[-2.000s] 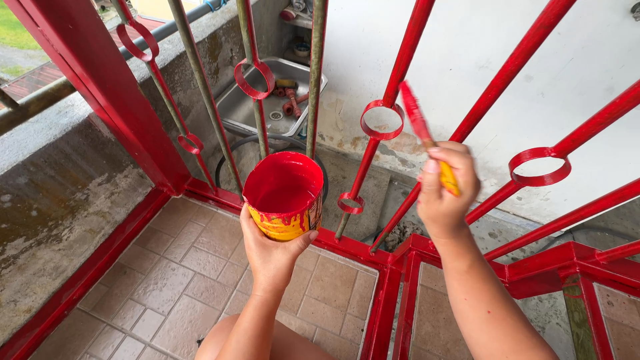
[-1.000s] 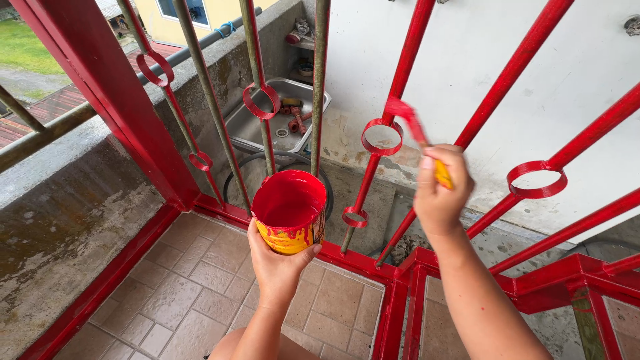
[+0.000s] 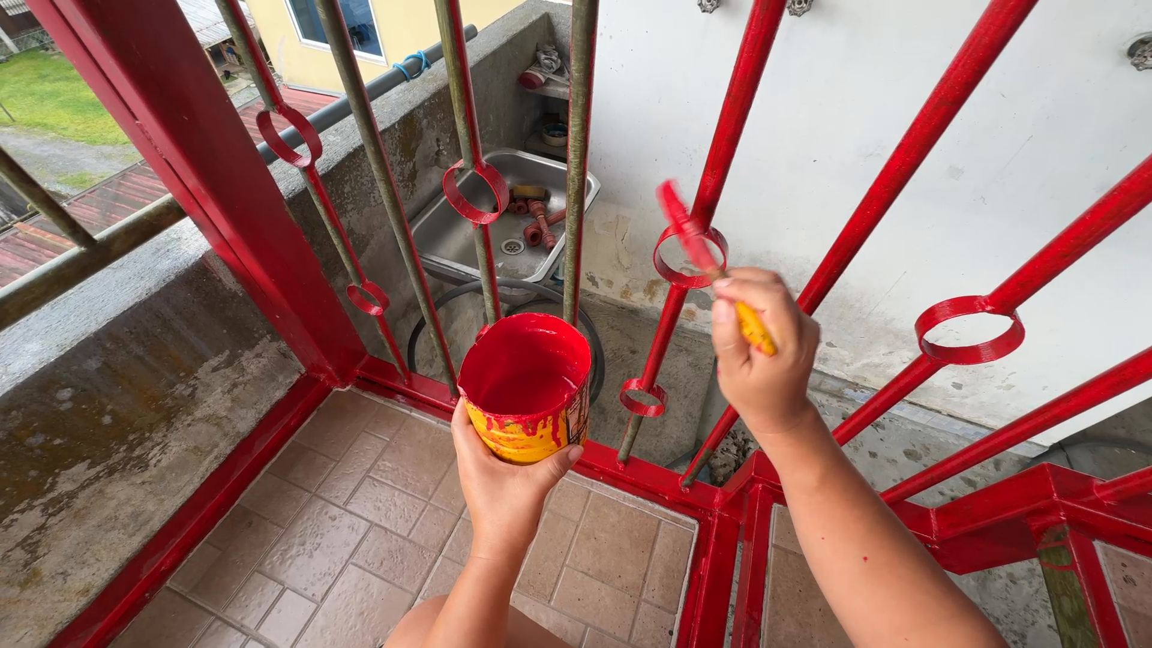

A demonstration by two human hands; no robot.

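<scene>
My left hand point(image 3: 508, 486) grips a yellow paint can point(image 3: 526, 436) streaked with red, upright and holding red paint. In my right hand point(image 3: 765, 346) is a paintbrush point(image 3: 688, 229) with a yellow handle; its red-coated bristles point up and left, blurred, over a red metal ring point(image 3: 689, 256) on a railing bar. Whether the bristles touch the bar I cannot tell. Nearby bars on the right are red. Toward the left, a metal bar point(image 3: 580, 162) behind the can shows dull brownish metal with a red edge, and another bar point(image 3: 387, 180) is also mostly unpainted.
A red post point(image 3: 225, 198) rises at the left beside a concrete wall point(image 3: 117, 432). Beyond the bars are a steel sink point(image 3: 436, 238) with reddish pipe fittings, a coiled black hose point(image 3: 418, 337) and a white wall point(image 3: 837, 90). Floor tiles point(image 3: 387, 486) lie below the can.
The brush has swung between poses near the ringed bar, its bristles now pointing up and left. The can stays in my left hand. The view has shifted slightly.
</scene>
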